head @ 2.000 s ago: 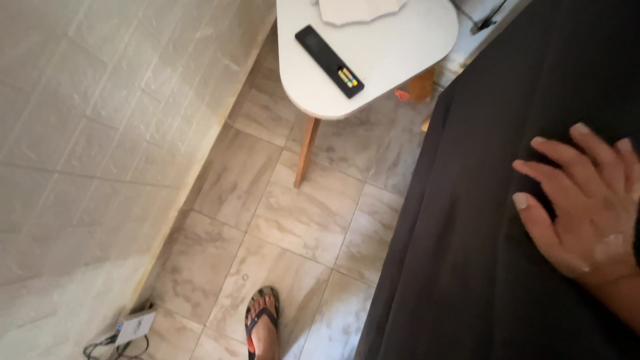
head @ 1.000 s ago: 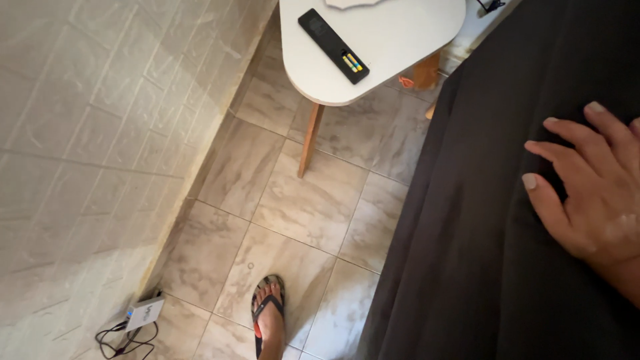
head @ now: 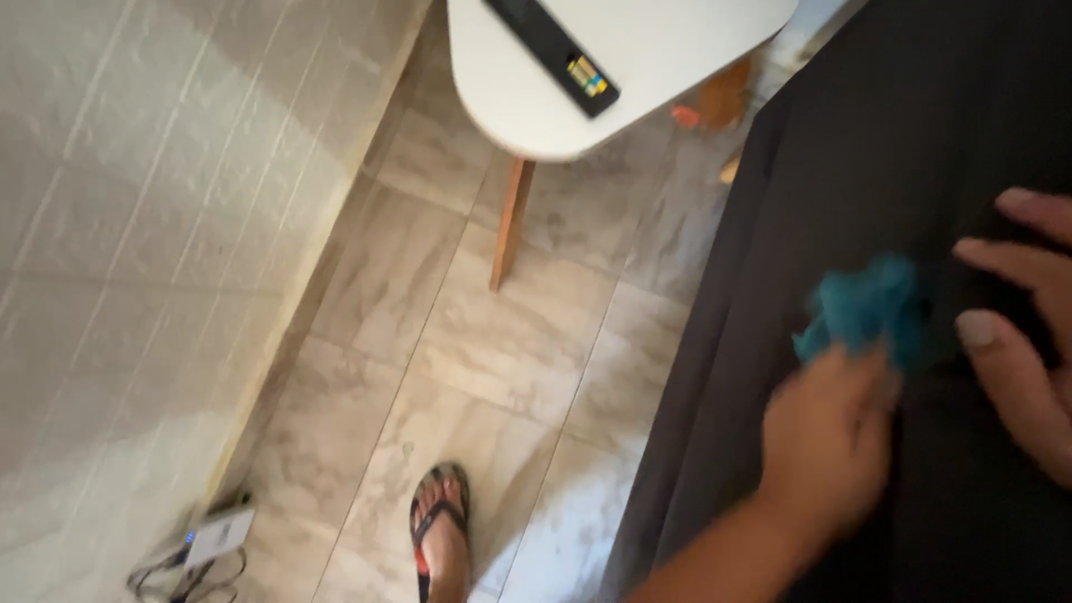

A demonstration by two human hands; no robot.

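Note:
My left hand reaches in from the bottom, blurred, its fingers closed on a crumpled teal cloth. The cloth is over the dark fabric surface, which looks like a sofa or bed; whether it touches is hard to tell. My right hand is at the right edge, palm down over the same dark fabric, its fingers spread and holding nothing. Part of it is cut off by the frame. Only a small gap separates the cloth from the right fingertips.
A white table with a wooden leg carries a black remote control showing its batteries. A foot in a flip-flop stands on the tiled floor. A white device with cables lies by the brick-patterned wall.
My left hand has come into view from below with the teal cloth. My right hand remains over the dark fabric, now nearer the frame's edge.

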